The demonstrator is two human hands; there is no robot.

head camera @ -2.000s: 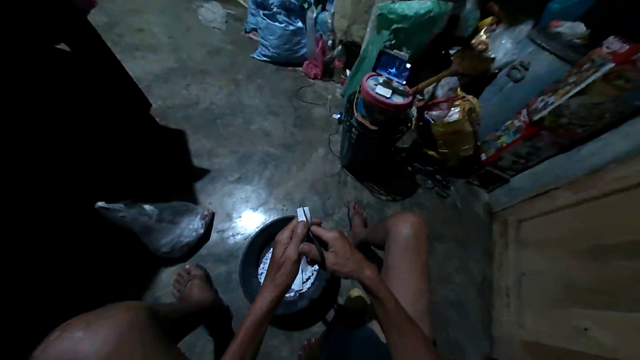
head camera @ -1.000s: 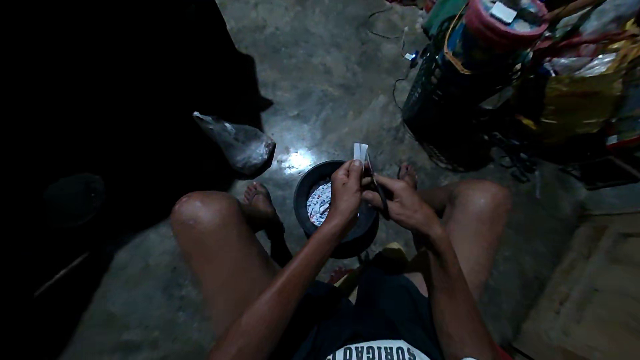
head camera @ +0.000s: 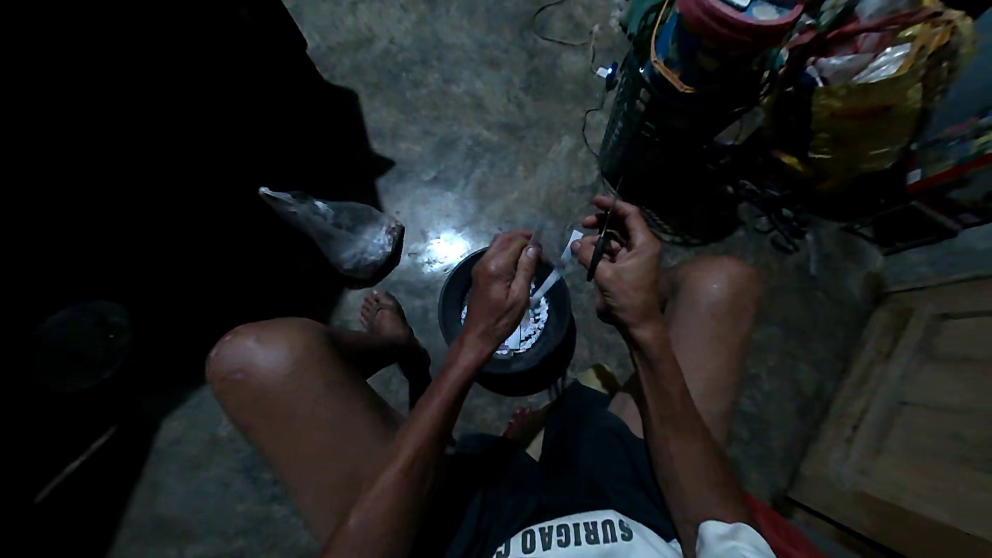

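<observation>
My right hand (head camera: 628, 267) holds dark-handled scissors (head camera: 601, 246), blades pointing up and away from me. Between thumb and fingers of the same hand is a small white strip, seemingly paper (head camera: 572, 245). My left hand (head camera: 502, 283) is over the left part of a round dark tub (head camera: 559, 341), fingers closed together; a thin pale edge shows at its fingertips, too blurred to name. A blurred whitish strip (head camera: 547, 285) lies between the hands, above the tub. Inside the tub are many small white pieces (head camera: 533, 329), partly hidden by my left hand.
A clear plastic bag with contents (head camera: 341, 232) lies on the concrete floor left of the tub. At the upper right stand a dark basket with a red-rimmed container (head camera: 740, 27) and a yellow bag (head camera: 864, 128). A wooden panel (head camera: 899, 411) is at the lower right. Deep shadow covers the left.
My hands were close together at a white strip above the tub; now they are apart, with the scissors in my right hand away from my left. The view has shifted.
</observation>
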